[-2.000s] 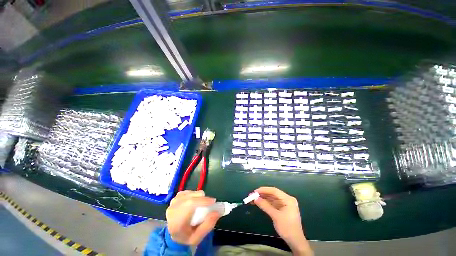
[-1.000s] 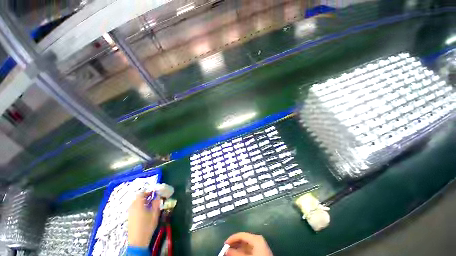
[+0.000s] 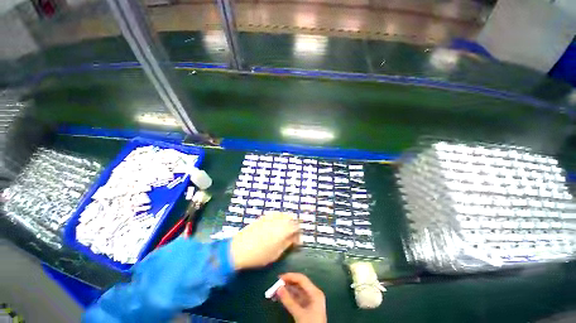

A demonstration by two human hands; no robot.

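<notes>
My left hand [image 3: 268, 240] is over the lower edge of the clear blister tray [image 3: 303, 199] with its rows of white pieces. Its fingertips are bent down at the tray, and I cannot tell whether they hold a piece. My right hand [image 3: 304, 298] is below the tray and holds a small white unit [image 3: 275, 289] at its fingertips. The white squeeze bottle [image 3: 201, 178] lies at the right edge of the blue parts bin [image 3: 81, 243], which holds many loose white covers. The red-handled pliers [image 3: 189, 217] lie beside the bin, partly behind my left sleeve.
A mallet with a cream wrapped head [image 3: 366, 287] lies right of my right hand. A tall stack of blister trays [image 3: 492, 208] stands at the right. More clear trays [image 3: 47, 192] lie left of the bin. A metal upright [image 3: 158, 76] stands behind the bin.
My left hand has moved right from the bottle and bin to the blister tray, leaving the bottle by the bin. My right hand still holds the white unit. The camera view has turned.
</notes>
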